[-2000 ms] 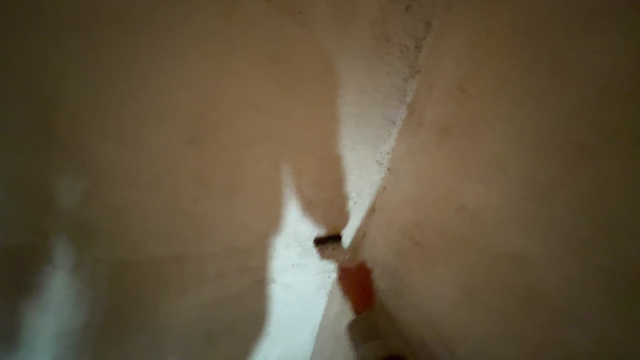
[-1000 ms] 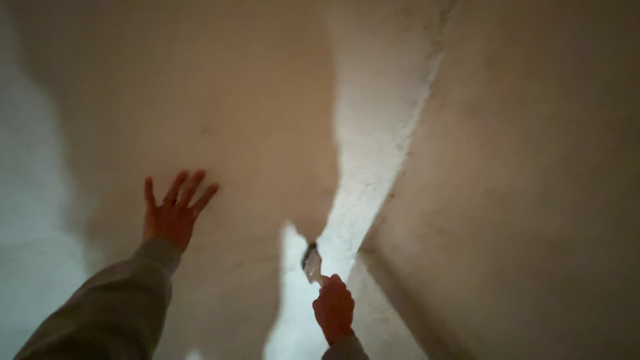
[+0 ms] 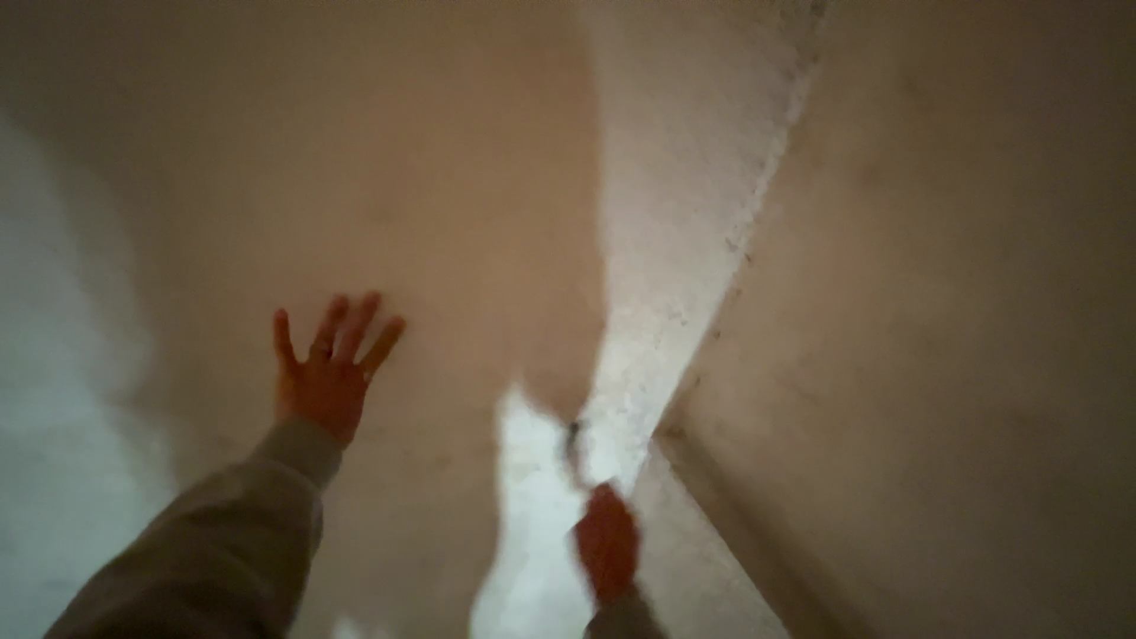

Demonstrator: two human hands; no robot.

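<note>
My left hand (image 3: 324,382), fingers spread, rests against or close to the brown-coated wall (image 3: 426,222) at left of centre and holds nothing. Lower down, right of centre, my right hand (image 3: 608,541) is closed around the handle of a paintbrush (image 3: 575,448); motion blurs it. The brush's dark tip meets the lower edge of the brown coat, where it borders a pale strip of wall (image 3: 657,266). Both forearms wear long sleeves.
A rough corner line (image 3: 754,200) runs down from the top right to a point where edges meet. Beyond it stands a brown wall surface (image 3: 941,293). Another pale patch (image 3: 62,373) lies at the far left.
My left hand, out of view two seconds ago, shows one second ago and now, spread on the left. The brush in my right hand has shifted slightly along the brown coat's lower edge.
</note>
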